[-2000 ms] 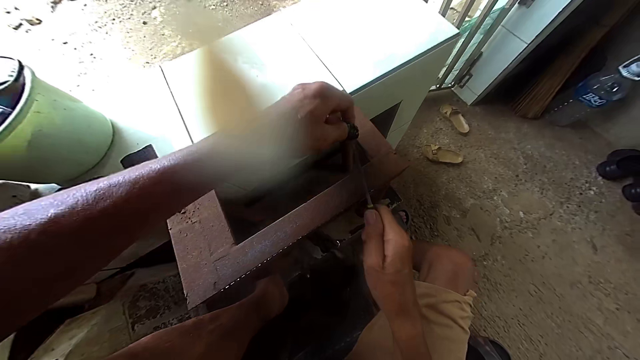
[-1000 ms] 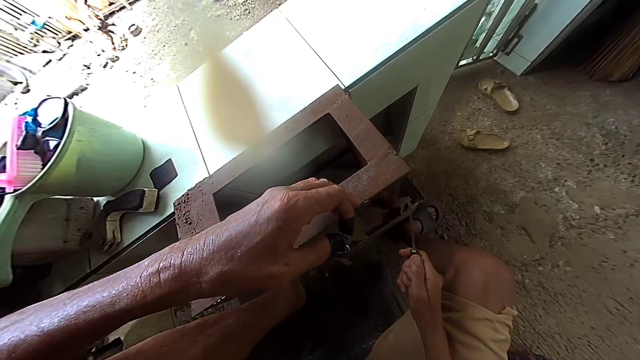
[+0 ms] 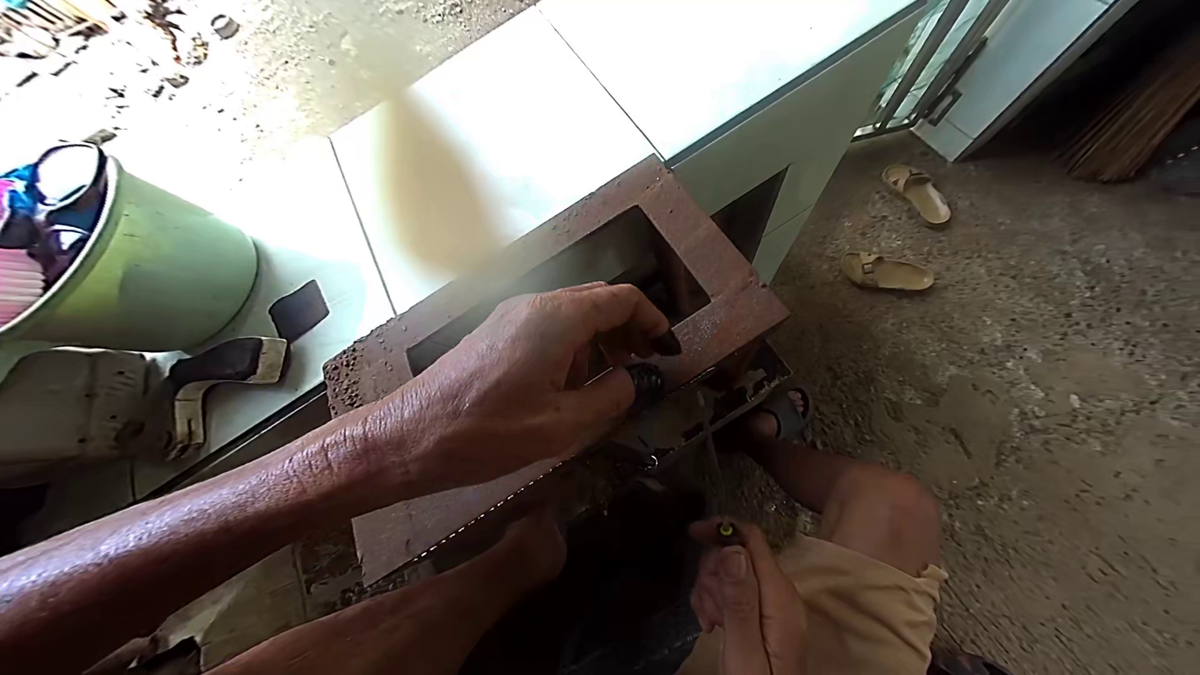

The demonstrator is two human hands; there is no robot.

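Note:
A reddish-brown, rusty-looking rectangular frame (image 3: 712,244) with an open middle lies tilted across the edge of a tiled ledge. My left hand (image 3: 553,366) is over its near side, fingers bent, thumb and fingertips apart. Black material (image 3: 645,380) covers the thumb tip, and another fingertip looks dark. Below and to the right, my right hand (image 3: 750,600) is closed around a thin tool (image 3: 727,532); its yellow-green and black end shows, and a blurred narrow shaft seems to point up toward the frame. A dark metal part (image 3: 769,375) sits under the frame's right corner.
White tiles (image 3: 581,131) top the ledge. At left stand a green bucket (image 3: 178,253) of mixed things and a dark curved piece (image 3: 225,370). Tan sandals (image 3: 891,272) lie on the rough floor, with a broom (image 3: 1125,131) farther back. My bare knee (image 3: 891,506) is at right.
My left hand has gone from the frame's far right part to its near side. My right hand has moved down, away from the frame. The view has shifted, showing more of the bucket.

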